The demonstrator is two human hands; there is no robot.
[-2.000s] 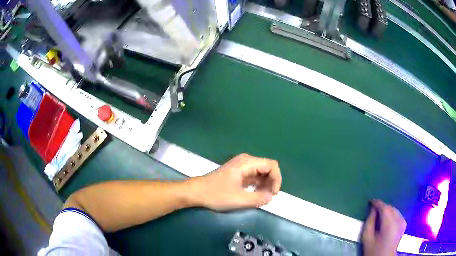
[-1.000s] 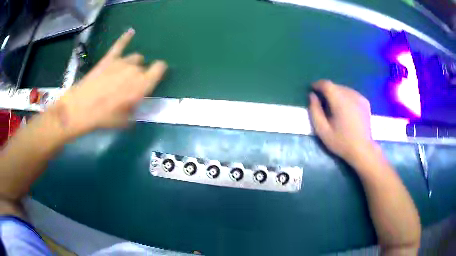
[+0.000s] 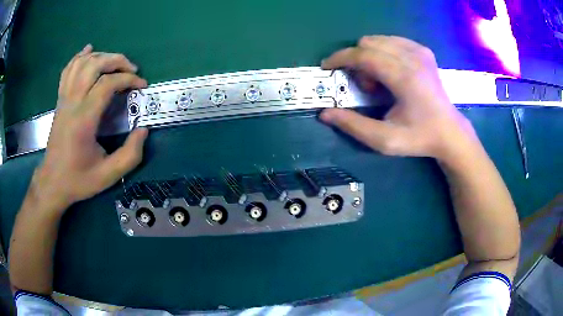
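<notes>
A long silver strip [image 3: 234, 96] with a row of small bright round spots lies over the metal rail. My left hand [image 3: 92, 117] grips its left end between thumb and fingers. My right hand [image 3: 401, 92] grips its right end the same way. Nearer to me, a grey six-port strip [image 3: 234, 221] lies on the green bench, apart from both hands. It has a row of dark round holes with bright centres and thin pins along its far, notched edge.
The silver-white conveyor rail [image 3: 466, 87] runs across behind the bench. The green belt [image 3: 247, 31] is beyond it. A violet-white glowing lamp [image 3: 503, 37] is at the top right. Thin tweezers [image 3: 521, 142] lie on the bench at the right.
The silver strip is now in view, held at both ends. My hands were empty or blurred over the belt and rail before. The view has shifted, and the six-port strip appears larger, with its pins visible.
</notes>
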